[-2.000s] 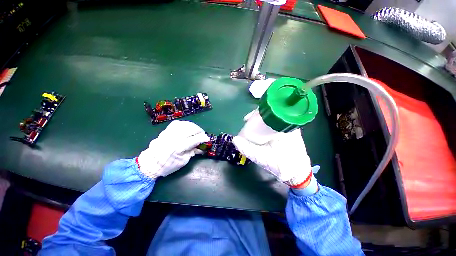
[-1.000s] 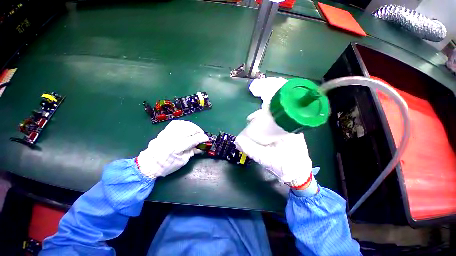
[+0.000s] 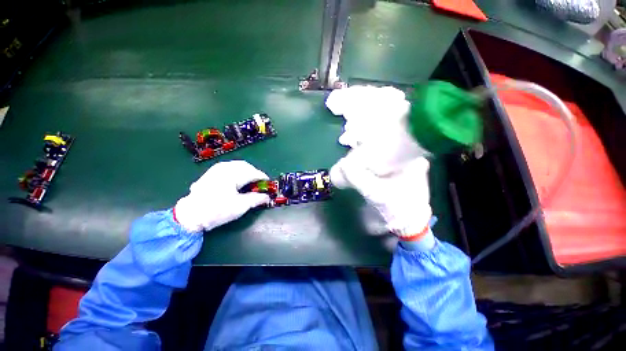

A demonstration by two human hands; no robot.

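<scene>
My gloved left hand (image 3: 221,195) grips the coil end of a circuit board (image 3: 302,187) lying on the green bench mat. My gloved right hand (image 3: 388,185) holds the glue syringe, whose blurred green cap (image 3: 446,116) tilts up to the right; its tip is hidden. The right hand is beside the yellow-taped end of the board. A second circuit board (image 3: 230,137) lies just beyond, and a third circuit board (image 3: 47,170) lies at the far left.
A large black tote (image 3: 473,51) with a red-orange liner sheet (image 3: 583,206) stands at the right. The air hose (image 3: 573,144) loops over it. A metal post (image 3: 333,44) rises from the bench, with a white rag (image 3: 374,103) near its foot. Another red-orange sheet (image 3: 461,7) lies at the back.
The held board has turned nearly level, its yellow-taped end swinging away from me. My right hand and the green cap have moved slightly right. The whole view has shifted.
</scene>
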